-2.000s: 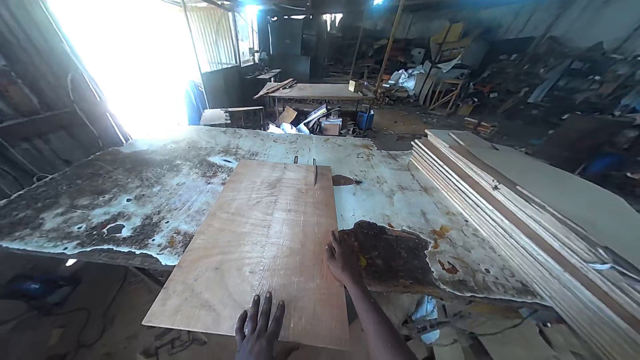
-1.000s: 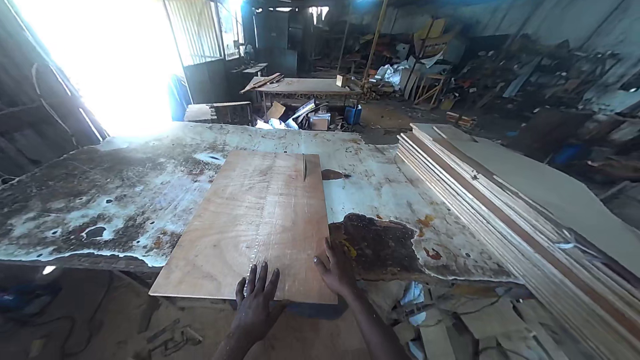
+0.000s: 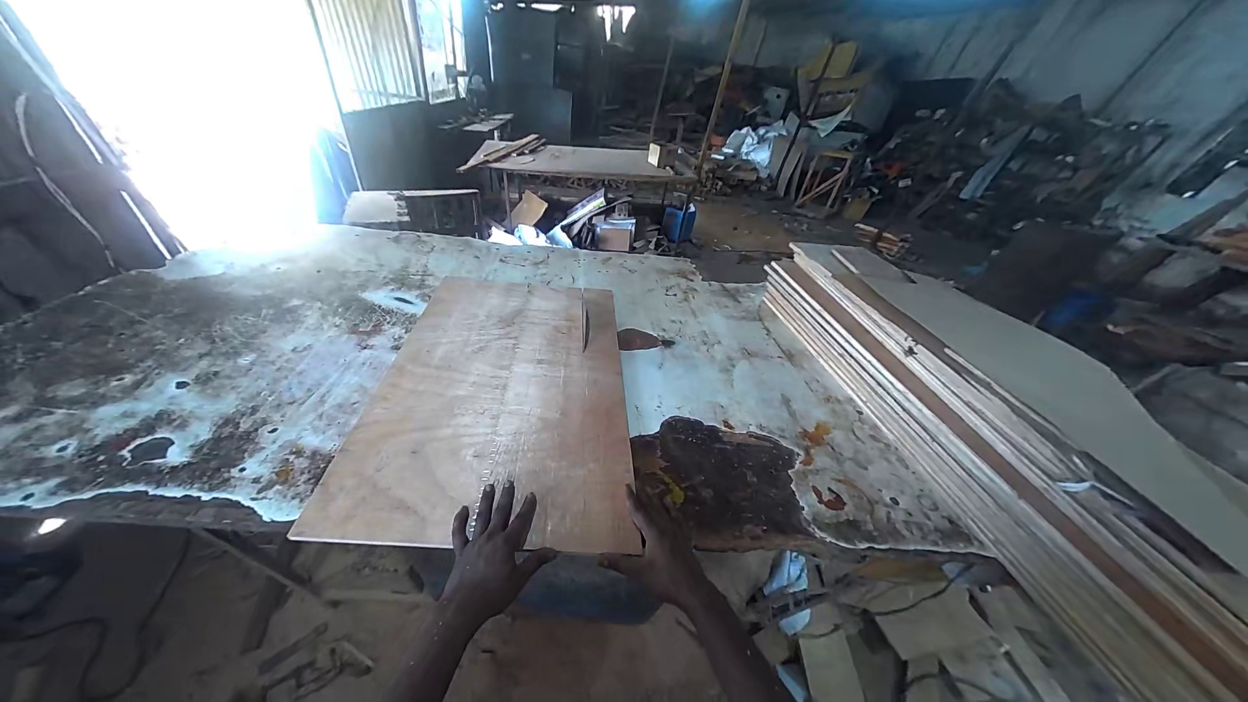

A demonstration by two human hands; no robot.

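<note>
A plywood panel (image 3: 487, 409) lies flat on the worn worktable (image 3: 702, 380), its near edge reaching the table's front edge. A thin saw blade (image 3: 585, 320) stands up through it near its far right part. My left hand (image 3: 494, 556) rests on the panel's near edge with spread fingers, palm down. At the panel's near right corner is my right hand (image 3: 663, 546), its fingers along the right edge and the thumb by the near edge. The undersides of both hands are hidden.
Long boards are stacked (image 3: 936, 419) on the right side of the table. Wood scraps (image 3: 926, 614) lie on the floor below. Beyond stand a second table (image 3: 585, 164), a blue container (image 3: 680, 223) and heaps of clutter.
The panel has moved away from me, toward the table's far side, since the first frame. My right hand has come down the panel's right edge to its near corner.
</note>
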